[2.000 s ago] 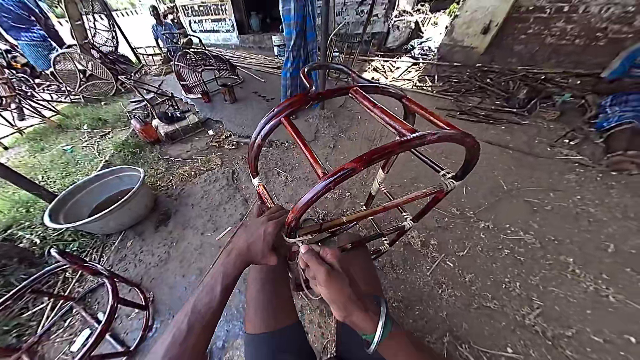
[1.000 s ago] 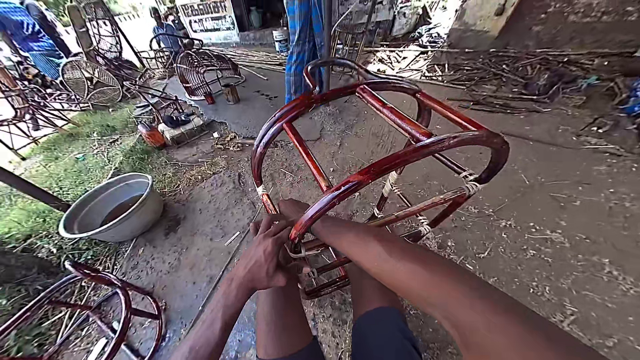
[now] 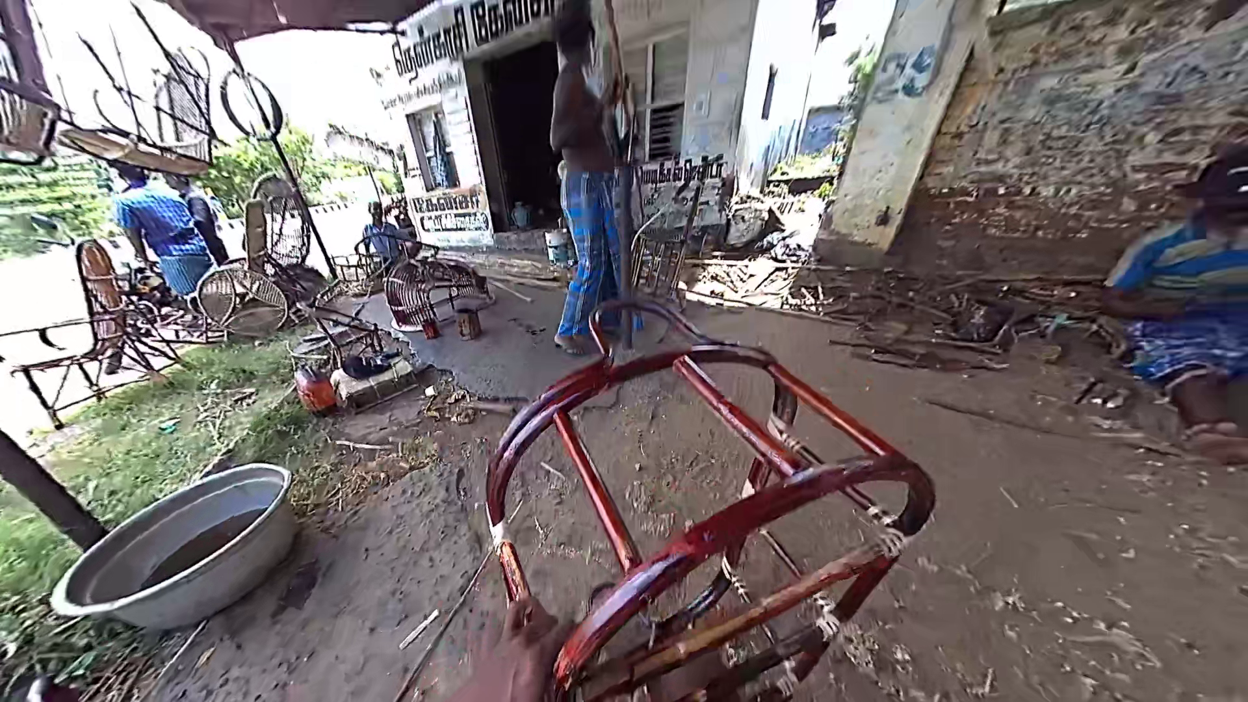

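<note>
A cane chair frame (image 3: 717,531), stained glossy red-brown, stands tilted in front of me at the lower centre. Pale strip bindings wrap several of its joints, among them one at the right corner (image 3: 889,538) and one on the left upright. My left hand (image 3: 522,643) is at the bottom edge, blurred, against the lower left upright of the frame; its fingers are partly hidden. My right hand does not show.
A grey basin (image 3: 185,546) with dark liquid sits at left, near a slanted pole (image 3: 44,487). Behind are a standing person (image 3: 585,195), a person seated at right (image 3: 1194,302), cane furniture (image 3: 434,292), an orange-red container (image 3: 314,388) and scattered sticks (image 3: 936,317).
My right hand, earlier at the lower joint and then reaching across the frame, is out of view. The view has tilted up, showing the building and more people.
</note>
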